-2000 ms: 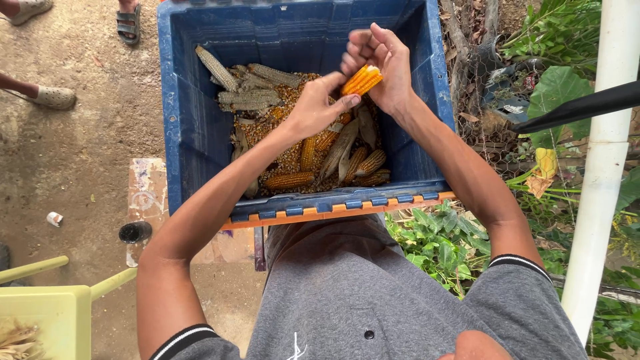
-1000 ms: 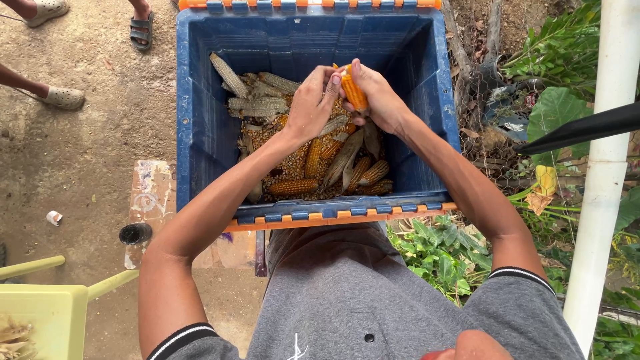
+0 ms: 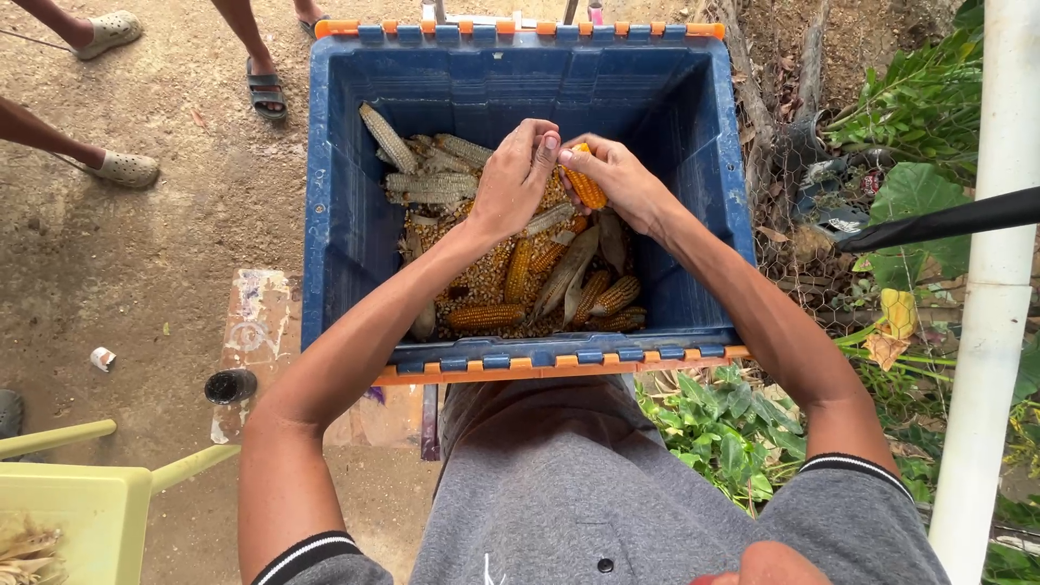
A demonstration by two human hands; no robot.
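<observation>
A dried orange ear of corn (image 3: 587,185) is gripped in my right hand (image 3: 621,180), above the blue plastic crate (image 3: 390,73). My left hand (image 3: 516,179) is beside the ear's upper end, fingers bent and close together; whether anything lies between them I cannot tell. Below, loose corn kernels (image 3: 487,284) cover much of the crate's bottom. Pale stripped cobs (image 3: 431,187) are heaped at its far left. Several ears with kernels, such as one near the front wall (image 3: 486,316), and dry husks (image 3: 569,272) lie toward the near side.
Feet of other people stand on the ground at upper left. A yellow plastic chair (image 3: 122,487) with husks is at lower left, a black cup (image 3: 231,386) on a stained board (image 3: 256,317). Chicken wire, plants, a black bar (image 3: 942,223) and a white pipe (image 3: 987,325) are at right.
My left hand has moved off the orange ear, which it was touching in the earlier frames. My right hand still holds the ear, now tilted downward. The crate appears lower in view.
</observation>
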